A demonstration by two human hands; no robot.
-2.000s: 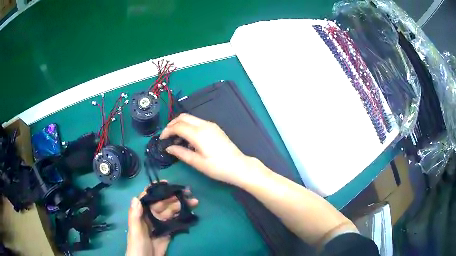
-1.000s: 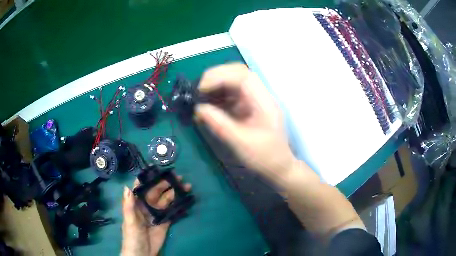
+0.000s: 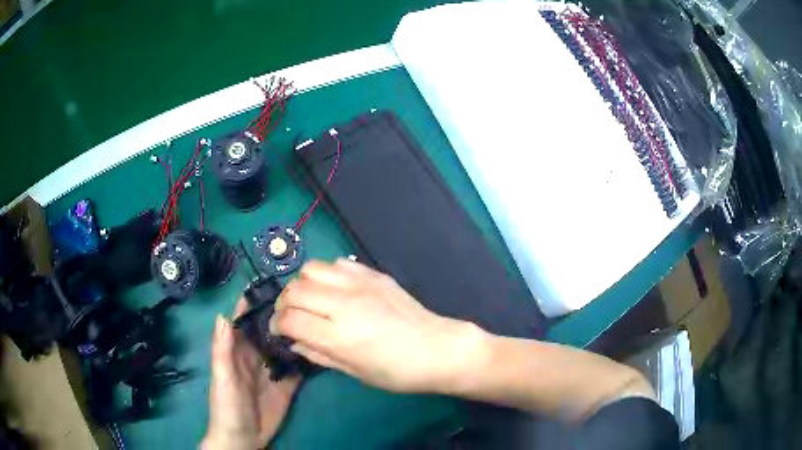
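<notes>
My left hand (image 3: 236, 382) holds a black plastic bracket (image 3: 257, 297) with thin prongs pointing up. My right hand (image 3: 352, 325) lies over the bracket, fingers curled against its right side. It covers the bracket's opening and anything in its fingertips. A single black speaker (image 3: 280, 246) with a silver centre lies just above the bracket, its red lead running up to a white plug on the foam sheet. A long flat black foam sheet (image 3: 413, 211) lies to the right of it.
Two speaker stacks with red leads stand upper left (image 3: 239, 171) and left (image 3: 176, 268). Black brackets (image 3: 132, 347) heap by a brown carton (image 3: 53, 395). A blue phone (image 3: 77, 228) lies left. A white foam tray (image 3: 501, 149) is right, a pale rail (image 3: 202, 105) behind.
My right hand has come down from beside the foam sheet onto the bracket. The foam sheet and the single speaker are uncovered. My left hand still holds the bracket, now turned more edge-on.
</notes>
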